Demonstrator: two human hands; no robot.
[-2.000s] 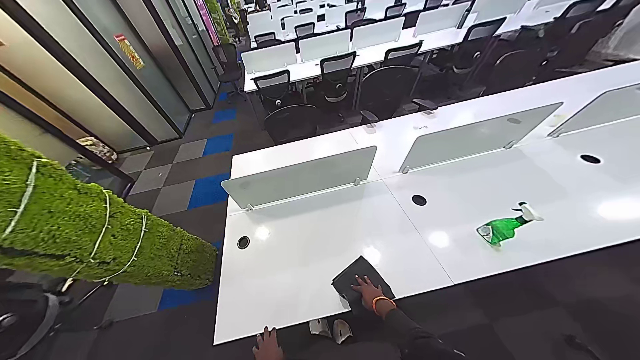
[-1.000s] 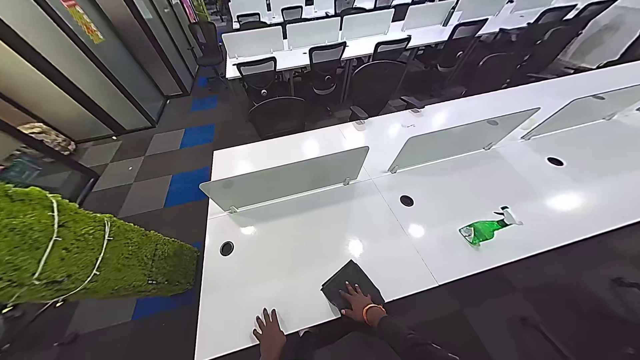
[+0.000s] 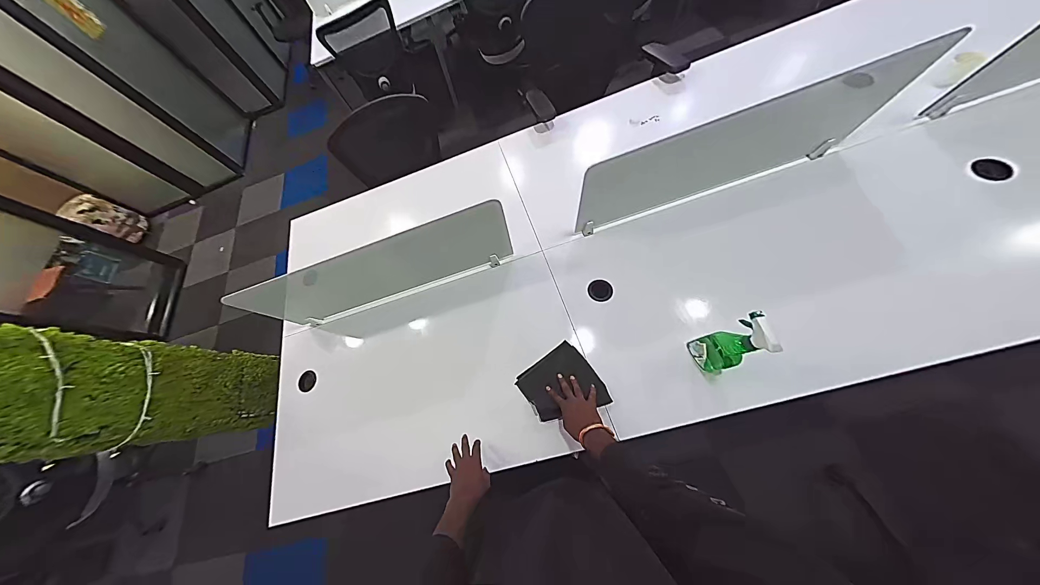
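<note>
My right hand [image 3: 577, 406], with an orange band at the wrist, lies flat with fingers spread on a folded dark cloth [image 3: 552, 372]. The cloth rests on the white desk [image 3: 406, 406], close to the seam between two desktops. My left hand [image 3: 468, 473] rests at the desk's near edge, fingers apart and holding nothing, left of the cloth. To the right of the cloth, a green spray bottle [image 3: 719, 351] with a white and green trigger head lies on its side on the desktop.
Frosted divider panels [image 3: 406, 264] stand along the desk's middle, held by small clamps. Round black cable grommets [image 3: 600, 290] sit in the desktop. A moss-covered column [image 3: 187, 394] with a string of lights is at the left. Office chairs [image 3: 386, 138] stand beyond the desk.
The right hand and cloth have moved right, up to the desktop seam. The left hand remains by the near edge. The view now tilts further down.
</note>
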